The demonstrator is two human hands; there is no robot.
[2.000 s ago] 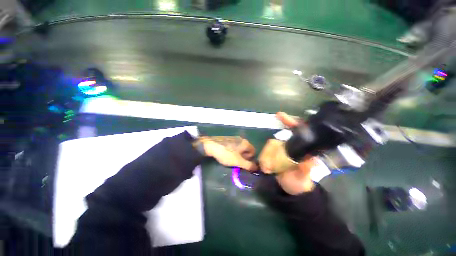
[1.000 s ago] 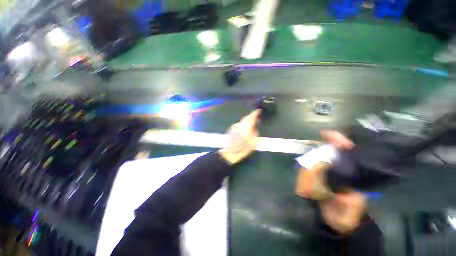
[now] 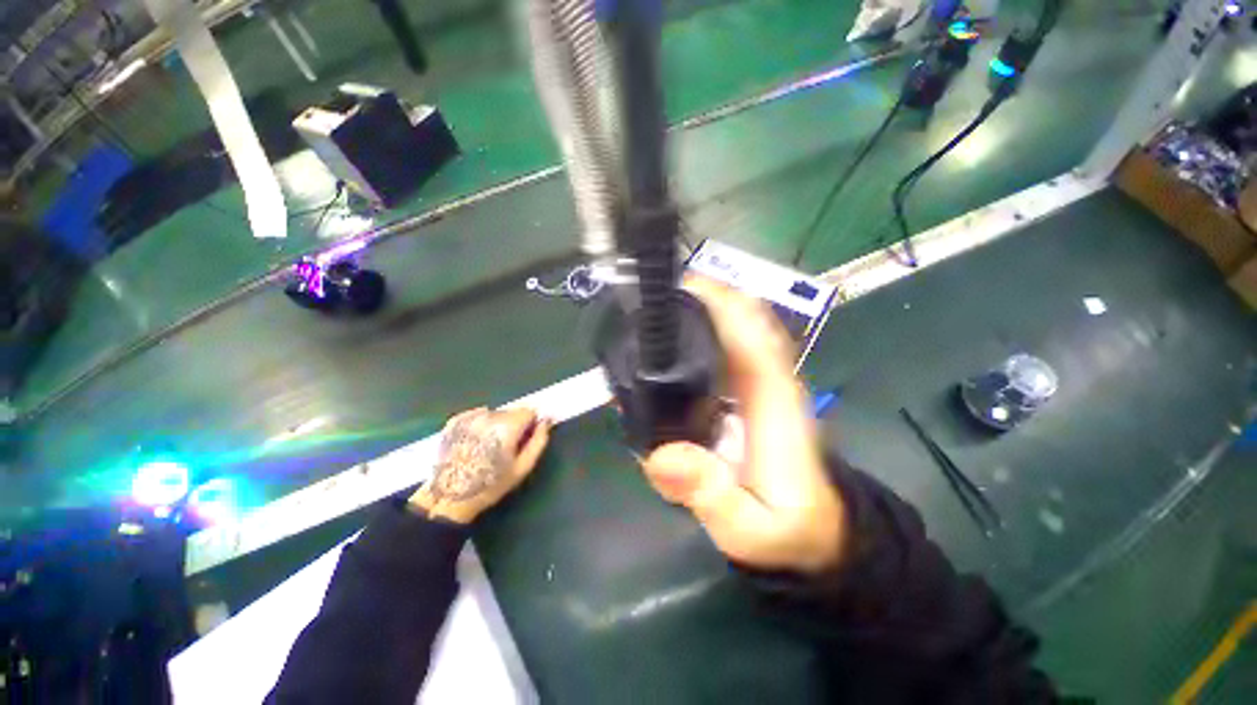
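My right hand is closed around the thick black electric screwdriver, which stands upright near the middle; its tip is hidden. The white-grey screw feeder stands just behind it. My left hand lies at the white edge strip of the bench, back up, fingers curled; whether it holds anything cannot be seen. A black LED unit with purple light is on the belt. A ring-shaped part with a lead lies on the belt behind the screwdriver.
The white foam block is under my left forearm. Tweezers and a clear-topped unit lie right. Black leads cross the belt to lit units. A cardboard box is far right. Bright lit units are far left.
The view has swung right. My left hand has drawn back from the black unit on the belt to the edge strip. My right hand still holds the screwdriver, now upright.
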